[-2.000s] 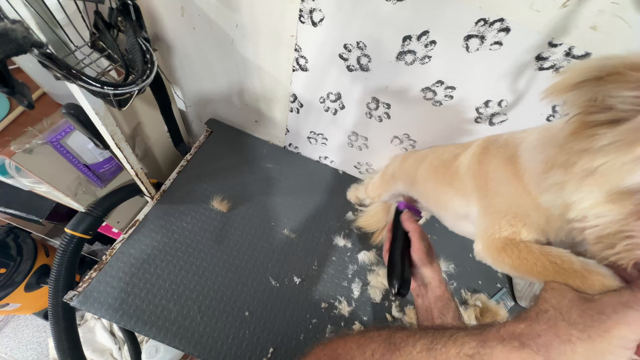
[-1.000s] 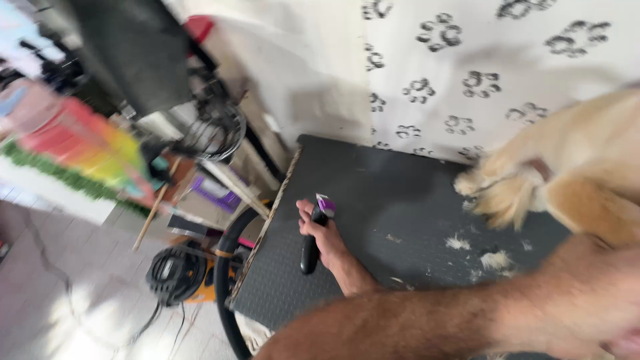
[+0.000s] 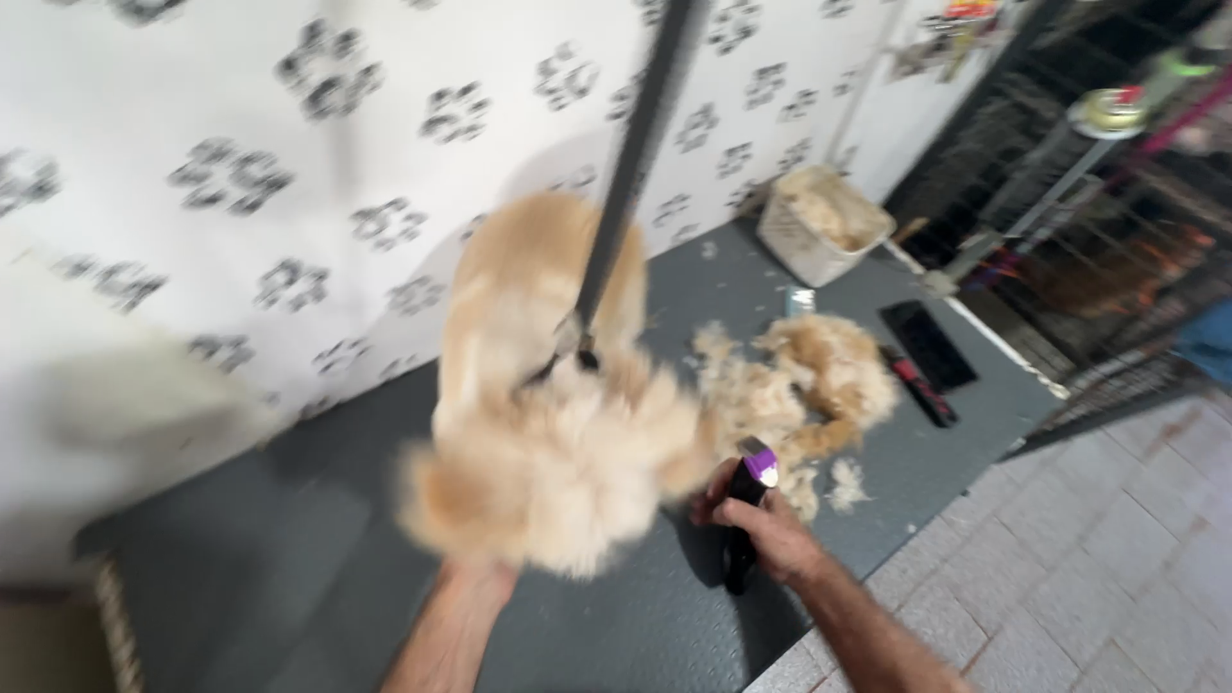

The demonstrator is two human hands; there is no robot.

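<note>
A fluffy cream-tan dog (image 3: 568, 452) stands on the dark textured grooming table (image 3: 289, 539), its head blurred and a dark tether strap (image 3: 630, 164) running up from its neck. My left hand (image 3: 481, 582) is under the dog's head at the chin, its fingers hidden by fur; whether they grip cannot be seen. In my right hand (image 3: 765, 529) is a black hair clipper (image 3: 741, 510) with a purple blade end, pointing up, just right of the dog's head. Heaps of clipped fur (image 3: 828, 371) lie on the table beyond it.
A white plastic basket (image 3: 818, 231) holding fur stands at the table's back right. A flat black object (image 3: 929, 345), probably a phone, lies near the right edge beside a red-and-black tool (image 3: 919, 387). Wire cages (image 3: 1049, 241) stand beyond that edge. A paw-print wall (image 3: 385, 125) borders the back.
The view has swung far to the right. The clipper was at the dog's rear, then over bare table, and is now beside its head. My left hand now shows under the head.
</note>
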